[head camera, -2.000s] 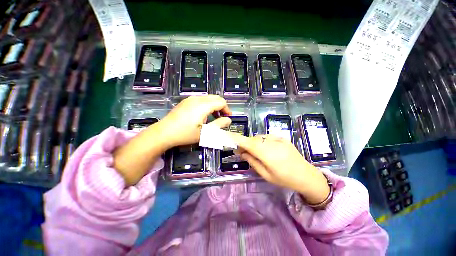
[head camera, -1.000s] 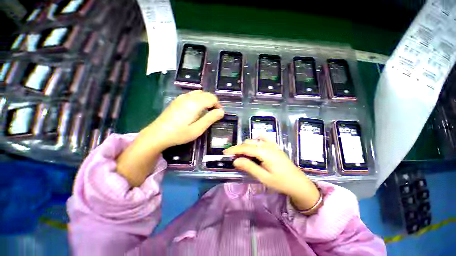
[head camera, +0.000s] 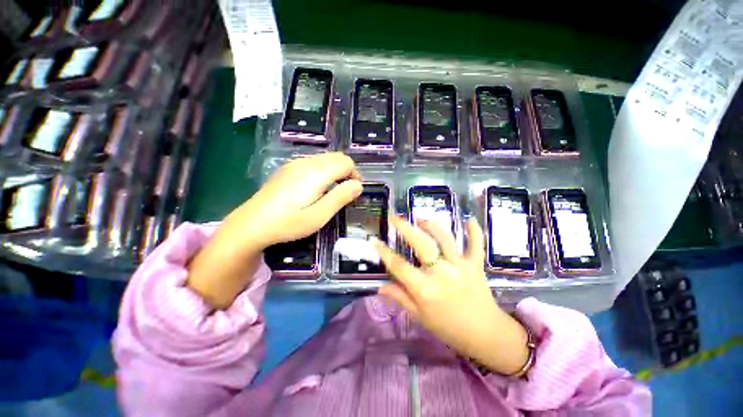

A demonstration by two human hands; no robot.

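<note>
A clear tray (head camera: 399, 168) holds two rows of phones. My left hand (head camera: 305, 195) rests with curled fingers at the top left of the second front-row phone (head camera: 363, 213) and partly covers the front-left phone (head camera: 295, 254). Whether it grips anything is hidden. A small whitish label (head camera: 357, 249) lies over the lower part of the second phone's screen, at my right index fingertip. My right hand (head camera: 440, 281) has its fingers spread and partly covers the middle phone (head camera: 432, 205). The three right-hand front-row phones show whitish screens; the back-row screens look mostly dark.
A printed white strip (head camera: 257, 65) hangs behind the tray at left; a larger strip (head camera: 664, 163) hangs at right. Stacked filled trays (head camera: 106, 134) stand at left, and more shiny trays at the right edge. A black tray (head camera: 670, 313) is on the blue floor at right.
The view has shifted, so the tray shows further right than two seconds ago. My right hand has opened its fingers. The whitish label has gone from between my hands onto the second phone's lower screen.
</note>
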